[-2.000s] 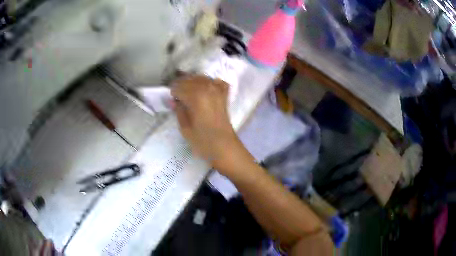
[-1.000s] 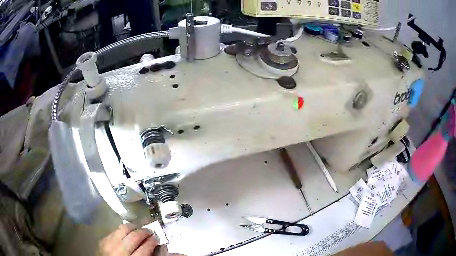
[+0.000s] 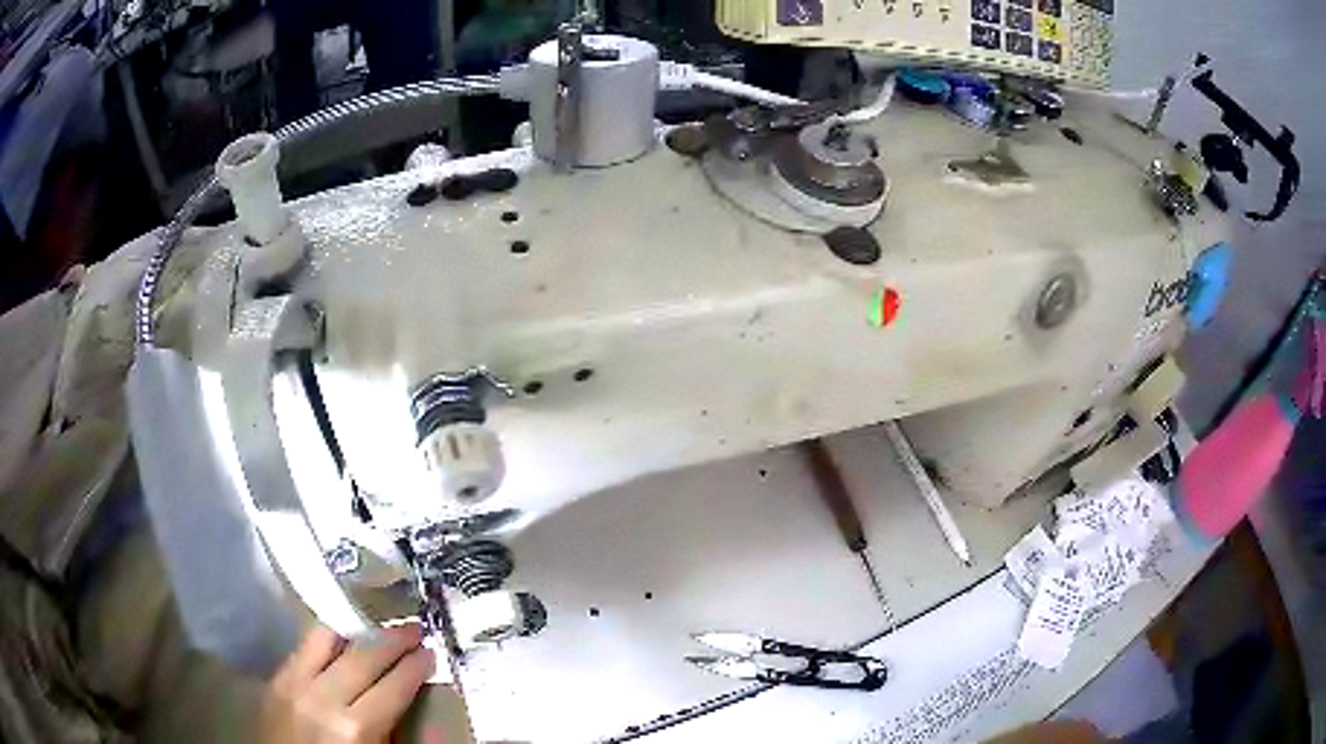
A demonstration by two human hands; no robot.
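Observation:
My left hand (image 3: 346, 695) is at the lower left, cut off by the bottom edge, with its fingers bent together beside the needle area. Its fingertips are on a small white label (image 3: 441, 657) at the presser foot, which is mostly hidden by the machine's left end. Khaki cloth (image 3: 80, 480) lies left of the machine and under my left hand. Only a strip of my right forearm shows at the bottom edge, right of the middle; my right hand is out of the picture. The cream sewing machine (image 3: 698, 349) fills the middle.
Black thread snips (image 3: 814, 664) lie on the white table (image 3: 611, 661). A brown-handled tool (image 3: 836, 494) and a white pen-like stick (image 3: 928, 491) lie under the arm. White printed labels (image 3: 1062, 618) lie at the right, near a pink object (image 3: 1236, 465). A control panel (image 3: 1003, 32) is above.
The view has swung from the table's right side to the whole machine. A hand was on a white piece at the right; now a white label is under my left fingertips by the needle.

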